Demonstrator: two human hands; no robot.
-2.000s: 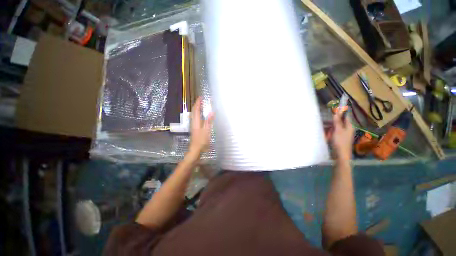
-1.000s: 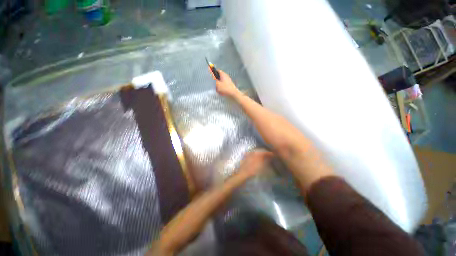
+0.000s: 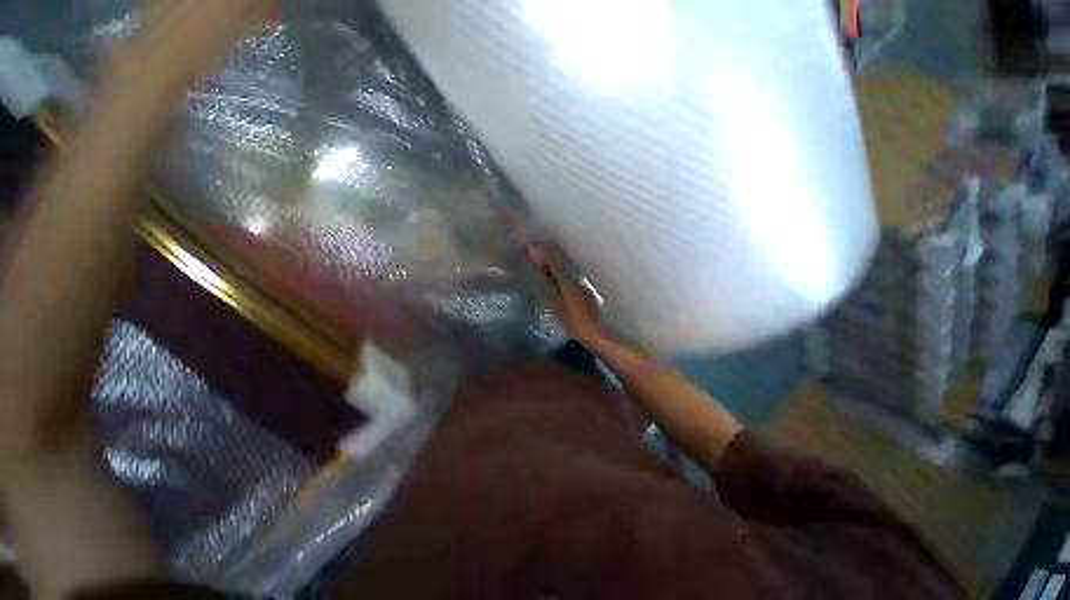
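Note:
My left forearm crosses the left side, large and blurred; its hand is beyond the top edge. My right hand (image 3: 577, 311) is closed around a small orange-and-dark cutter (image 3: 539, 256), blade hard to see, beside the bubble wrap roll (image 3: 704, 176). A clear bubble wrap sheet (image 3: 352, 199) lies flat left of the roll. The framed painting lies dark backing (image 3: 223, 352) up, with a gold frame edge (image 3: 223, 293) and a white corner protector (image 3: 378, 399) at its near corner. Bubble wrap covers part of the backing.
Stacked wrapped goods (image 3: 939, 316) stand at the right beyond the roll. A tan board or sheet (image 3: 909, 147) shows behind them. Blue-green floor (image 3: 763, 381) shows below the roll's end. Another white corner protector (image 3: 33, 80) is at the upper left.
The view has turned and moved closer. My right hand with the cutter is now near the roll's close end. My left arm has moved up and left, its hand out of view.

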